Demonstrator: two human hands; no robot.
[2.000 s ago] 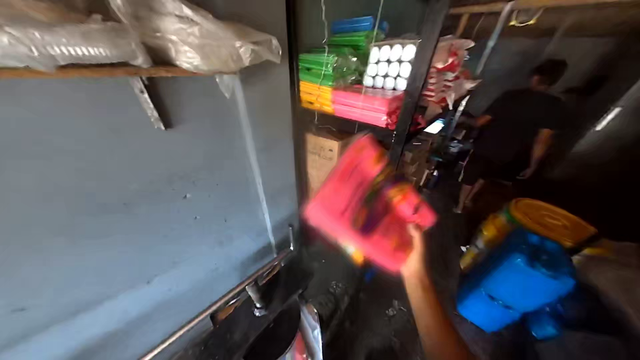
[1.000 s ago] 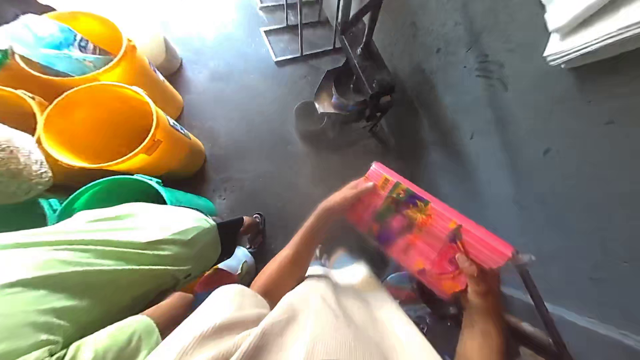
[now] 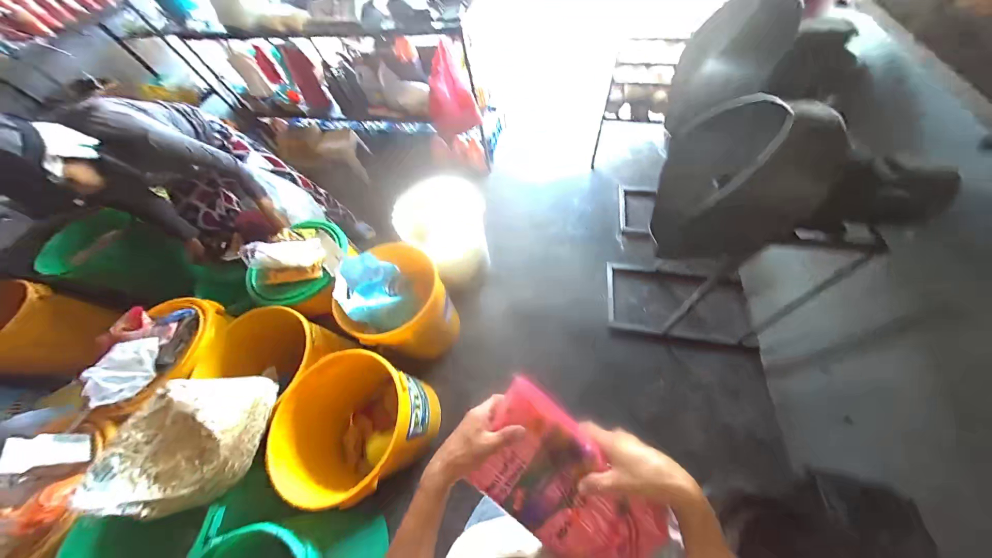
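Note:
A pink, plastic-like printed packet [image 3: 535, 473] with dark, colourful figures and some writing is held low in front of me. My left hand [image 3: 477, 438] grips its upper left edge, thumb on the front face. On its right side, my right hand [image 3: 639, 469] holds it with the thumb across the print. The packet is tilted, its upper corner pointing away from me. Left of my left hand stands a yellow bucket [image 3: 291, 442] with a few reddish and yellow items inside.
More yellow buckets [image 3: 434, 310] and green tubs [image 3: 93, 256] crowd the left side, with a crumpled whitish sack [image 3: 182, 442] among them. People [image 3: 163, 139] bend over tubs at the upper left. A metal frame stand [image 3: 682, 333] with a large grey machine-like object [image 3: 744, 170] stands at the right.
Two seconds ago one hand held the packet near a shelf; both hands hold it now. The view has swung widely to the buckets and bright doorway.

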